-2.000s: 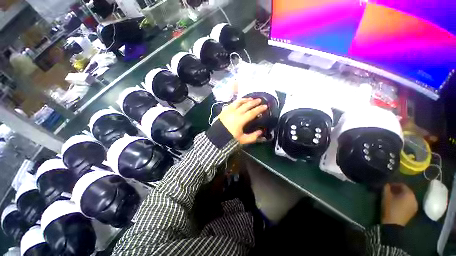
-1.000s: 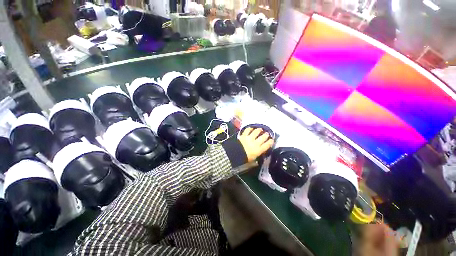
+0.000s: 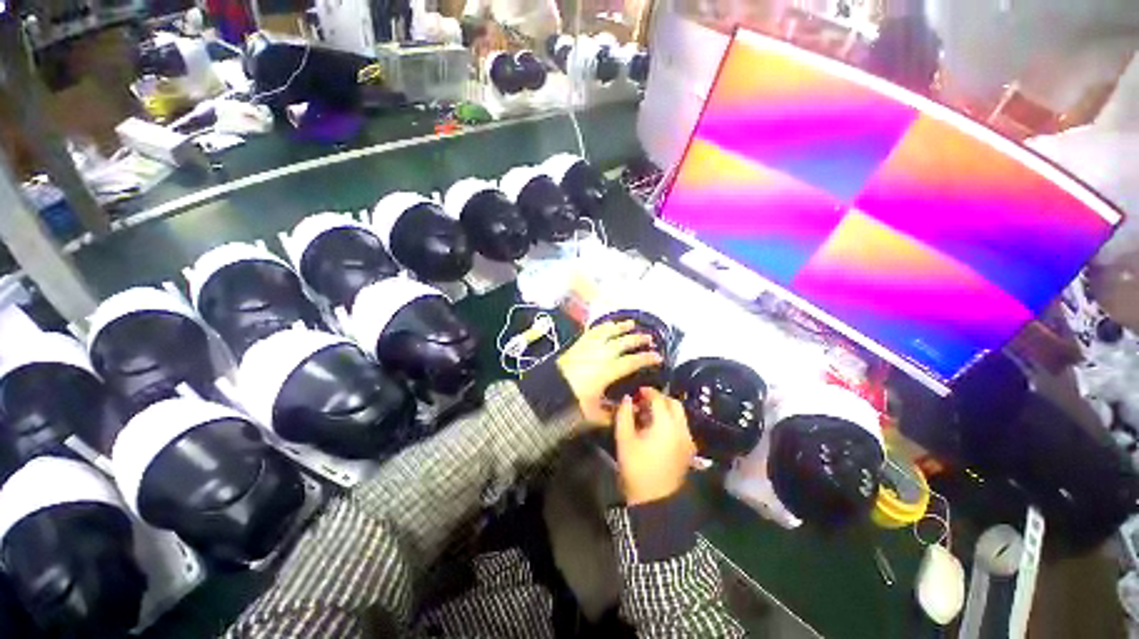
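Observation:
Three white-and-black PTZ cameras stand side by side in front of me. My left hand (image 3: 610,365) lies over the black ball head of the leftmost camera (image 3: 650,327), fingers spread on it. My right hand (image 3: 655,439) is at the lower front of the same ball, its fingers closed together near a small red spot; what they pinch, if anything, is too small to tell. The middle camera (image 3: 722,407) and the right camera (image 3: 824,467) show pale dots on their black faces.
Two rows of PTZ cameras (image 3: 327,393) stand on the green bench at left. A monitor (image 3: 862,206) shows a pink-orange-blue pattern. A yellow tape roll (image 3: 902,497), white mouse (image 3: 939,583), thin dark tool (image 3: 884,565) and white strip (image 3: 996,574) lie at right. A thin cable (image 3: 530,340) lies left of the cameras.
My right hand has moved left from the mouse side to the leftmost camera. My left hand stays on that camera. The view has turned from the first frame.

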